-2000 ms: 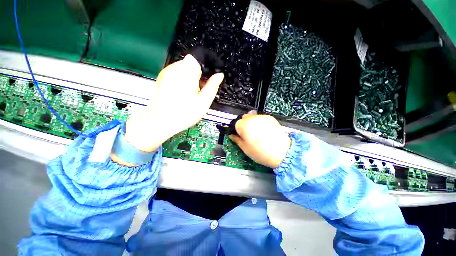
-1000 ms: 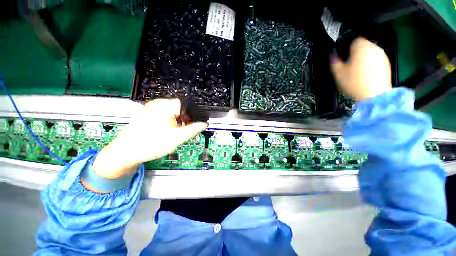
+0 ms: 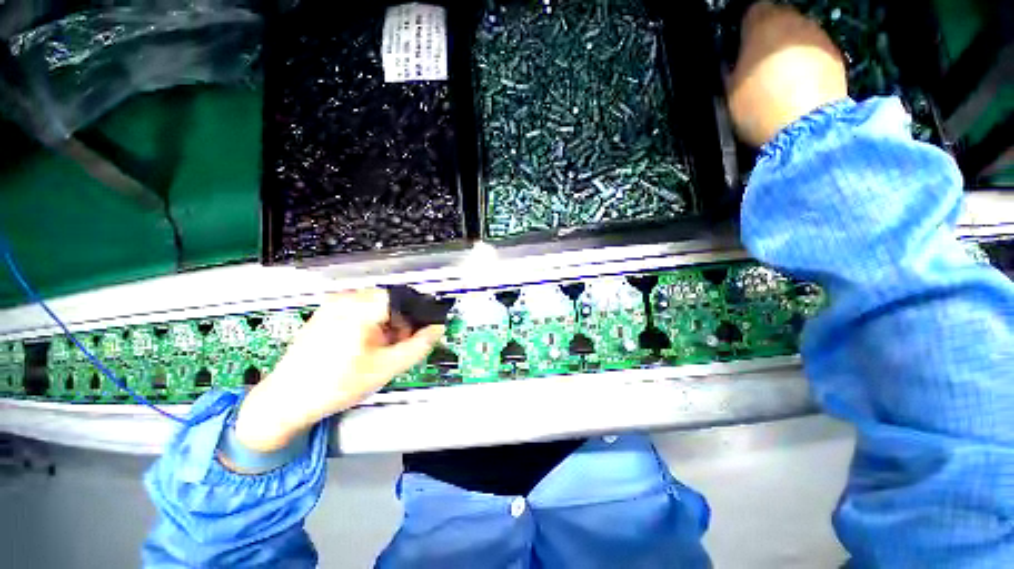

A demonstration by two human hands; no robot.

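A strip of green circuit boards (image 3: 545, 326) lies in the pale metal rail, running left to right. My left hand (image 3: 345, 353) is over the boards, left of the middle, with thumb and fingers close together and black at the fingertips. Whether it holds a part cannot be told. My right hand (image 3: 785, 69) is at the right bin (image 3: 873, 50), its fingers hidden behind the back of the hand. The left bin (image 3: 361, 156) holds small dark parts. The middle bin (image 3: 584, 111) holds small green-silver cylinders.
The rail's near edge (image 3: 578, 406) runs in front of my body. A thin blue cord (image 3: 83, 350) crosses the boards at the left. A crumpled clear plastic bag (image 3: 133, 50) lies on the green surface (image 3: 122, 211) at the far left. A white label (image 3: 415, 42) is on the left bin.
My right hand moved from the boards to the right bin. My left hand moved from the left bin back to the boards. The view has shifted, so the bins appear further left.
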